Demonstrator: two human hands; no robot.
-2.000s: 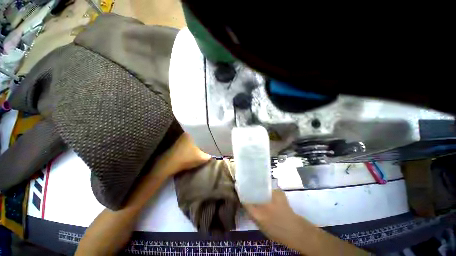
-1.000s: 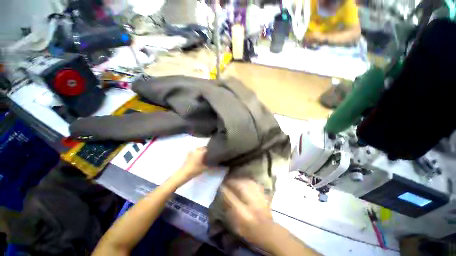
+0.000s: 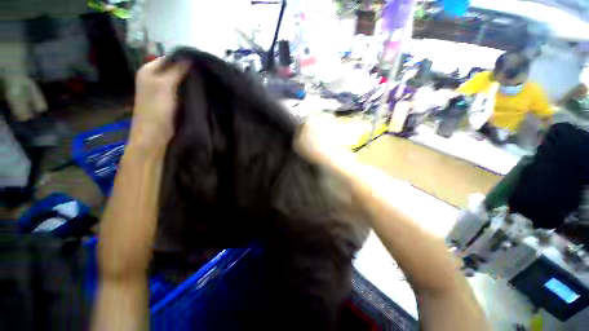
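Note:
A dark brown garment hangs, blurred, from both raised hands in the middle of the view, above the crates and the table's front edge. My left hand grips its upper left edge. My right hand is at its right side, fingers partly hidden by cloth and blur, and appears to hold it. The garment's lower end falls into dark shadow, and its outline there cannot be told.
The sewing machine with a lit screen stands at the right on the white table. Blue plastic crates are below and left of the garment. A person in yellow sits at a table at the back right.
The view has swung left. The garment has been lifted off the table and moved left over the crates. Both hands have risen, the left one now gripping its upper edge.

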